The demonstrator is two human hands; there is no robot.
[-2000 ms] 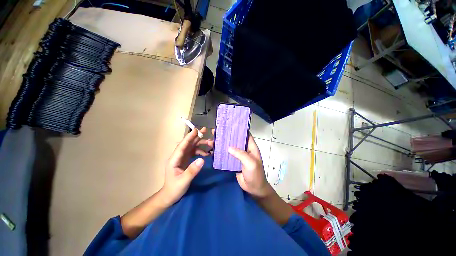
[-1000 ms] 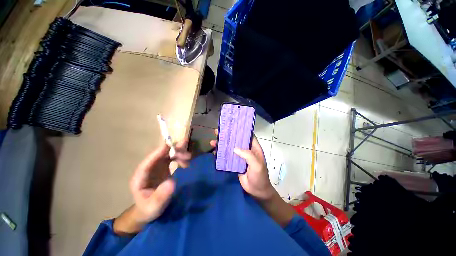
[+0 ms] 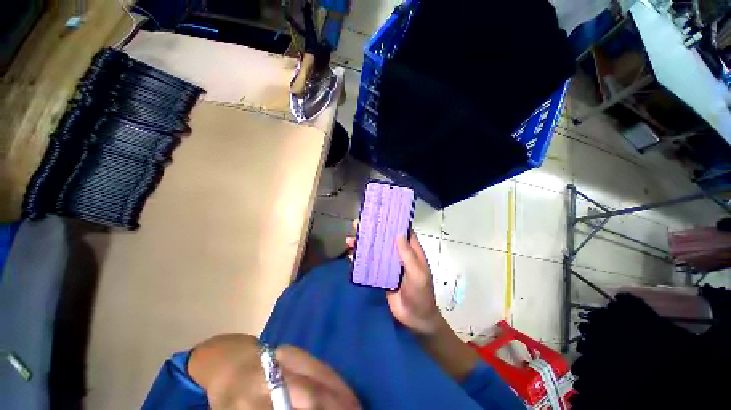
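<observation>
My right hand (image 3: pixel 413 284) holds a smartphone (image 3: pixel 383 235) with a bright purple striped screen, over my lap at the table's edge. My left hand (image 3: pixel 276 376) is at the bottom of the picture, close to the camera and partly cut off. It holds a thin white stick, possibly a cigarette (image 3: pixel 274 376), between its fingers. The tan ironing table (image 3: pixel 216 184) is to the left. A steam iron (image 3: pixel 312 90) rests at its far right end. A stack of folded black pieces (image 3: pixel 116 140) lies at the table's left.
A blue crate (image 3: pixel 369 108) heaped with black cloth stands beyond the phone. A red stool (image 3: pixel 513 352) with white strips is at lower right. A metal rack (image 3: pixel 571 264) and a black cloth heap (image 3: pixel 653 352) are at right. A grey padded board (image 3: pixel 32 296) bears a small pale bar.
My left hand has moved away from the phone, down and nearer the camera, with the white stick. The phone stays in my right hand. The view has shifted slightly.
</observation>
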